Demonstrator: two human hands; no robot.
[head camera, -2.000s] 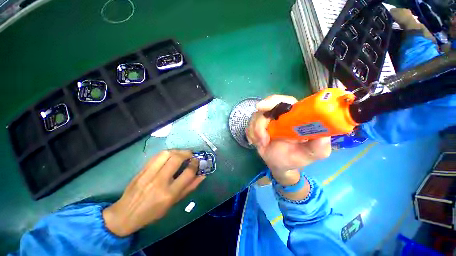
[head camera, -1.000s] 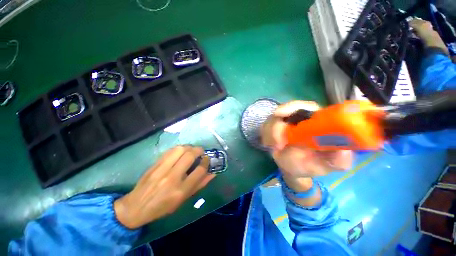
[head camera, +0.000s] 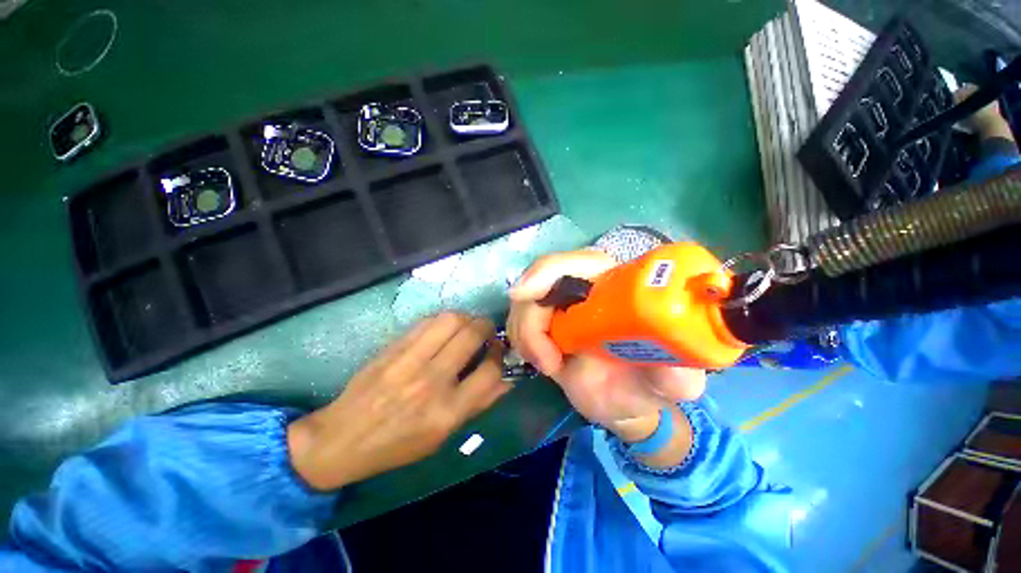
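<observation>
My right hand (head camera: 599, 369) grips the orange electric screwdriver (head camera: 644, 308), whose tip is hidden behind the hand. My left hand (head camera: 409, 392) holds a watch case (head camera: 516, 360) on the green bench by its fingertips. The two hands are side by side, and the case is mostly covered by them. The round screw dish (head camera: 630, 241) shows partly behind the screwdriver. The black foam tray (head camera: 325, 229) lies behind my left hand, with several watch cases in its far row and an empty near row.
A small white piece (head camera: 471, 444) lies near the bench's front edge. A lone watch case (head camera: 75, 131) lies at the far left. White stacked trays (head camera: 780, 134) and a second black tray (head camera: 868, 123) stand at the right, by another person's arm (head camera: 935, 336). A spring (head camera: 918, 229) runs to the screwdriver.
My right hand has brought the screwdriver left from the dish to the watch case at my left hand. The lone case at the far left shows more fully as the view has shifted.
</observation>
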